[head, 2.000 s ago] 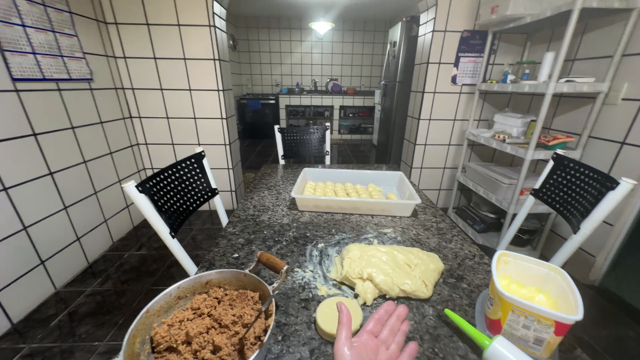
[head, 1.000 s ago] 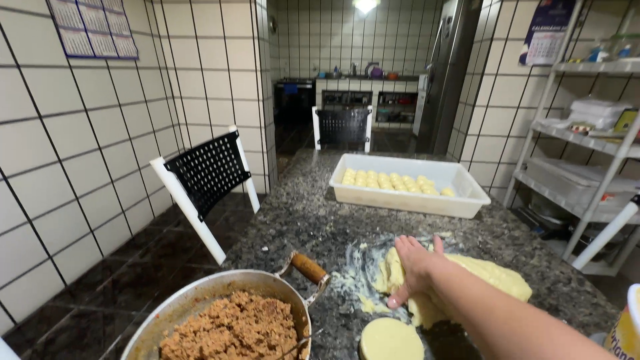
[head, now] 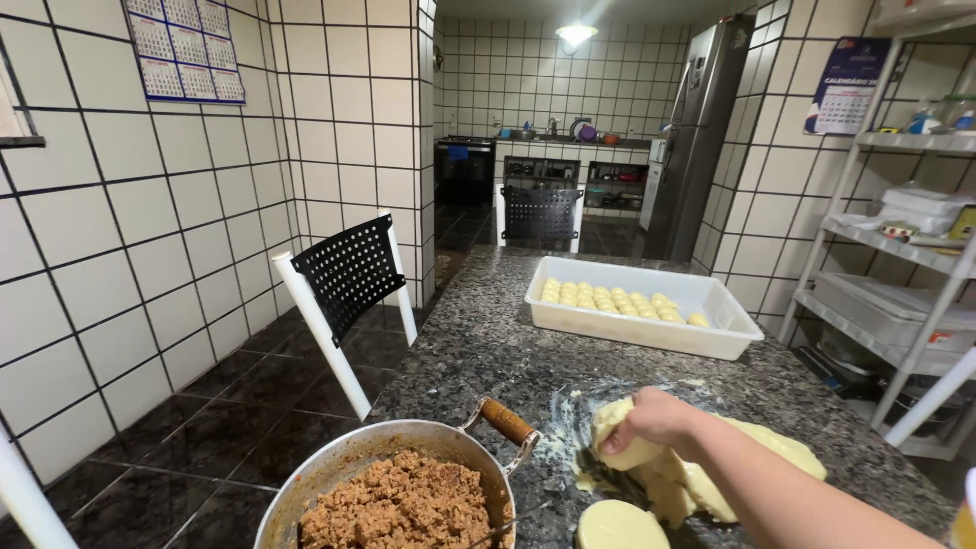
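My right hand (head: 652, 423) grips the left end of a pale yellow dough mass (head: 770, 450) and lifts a lump of it above the granite table. My left hand is out of view. Smears of dough and flour mark the stone around it. Nearer me lies a round, flat, pale yellow disc (head: 621, 526), partly cut off by the lower edge. At its left stands a metal pan (head: 286, 507) with a wooden handle, holding cooked ground filling (head: 404, 503) and a thin utensil. Behind the dough, a white plastic tray (head: 640, 335) holds rows of small dough pieces (head: 610, 297).
A black and white chair (head: 351, 274) stands left of the granite table (head: 457, 343), another (head: 540, 213) at its far end. A metal shelf unit (head: 884, 244) with containers is at the right. Part of a tub (head: 967, 511) shows at the right edge.
The right hand, open with palm up two seconds ago, reached onto the dough's left part and now grips and raises it. The dough's left end is pulled up from the table.
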